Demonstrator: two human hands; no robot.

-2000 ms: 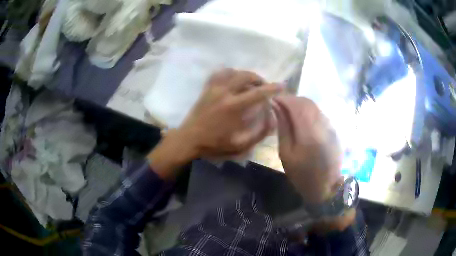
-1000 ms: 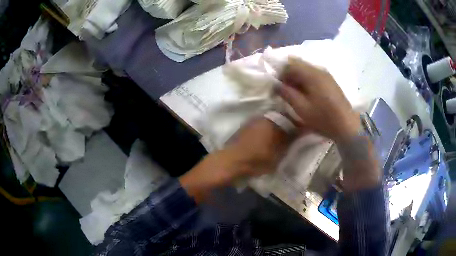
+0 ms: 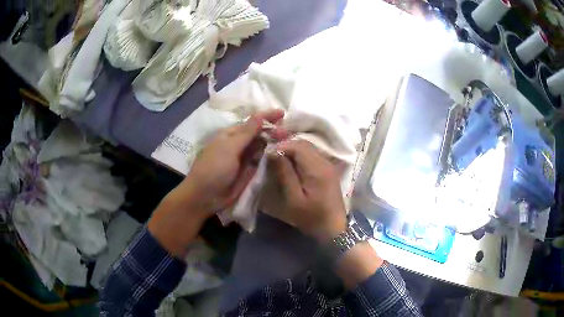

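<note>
A cream-white fabric piece (image 3: 250, 195) is gathered between my two hands, near the table's front edge left of the machine. Its end hangs down between my hands, and more cloth (image 3: 315, 127) spreads on the table behind them. My left hand (image 3: 226, 158) pinches the fabric with thumb and fingers. My right hand (image 3: 309, 186), with a metal watch at the wrist, pinches it from the right, fingertips close to the left ones. The exact spot held is partly hidden by the fingers.
Tied bundles of cream cut pieces (image 3: 179, 62) lie on grey-purple cloth (image 3: 133, 121) at upper left. The sewing machine (image 3: 525, 164) glares at right, with a blue plate (image 3: 414, 241) in front. Thread cones (image 3: 490, 13) stand upper right. Printed fabric pieces (image 3: 74, 210) are heaped lower left.
The view has shifted, bringing the bundles left and the machine fully into sight. My hands, crossed over the cloth a second ago, are now side by side, fingertips together on the fabric.
</note>
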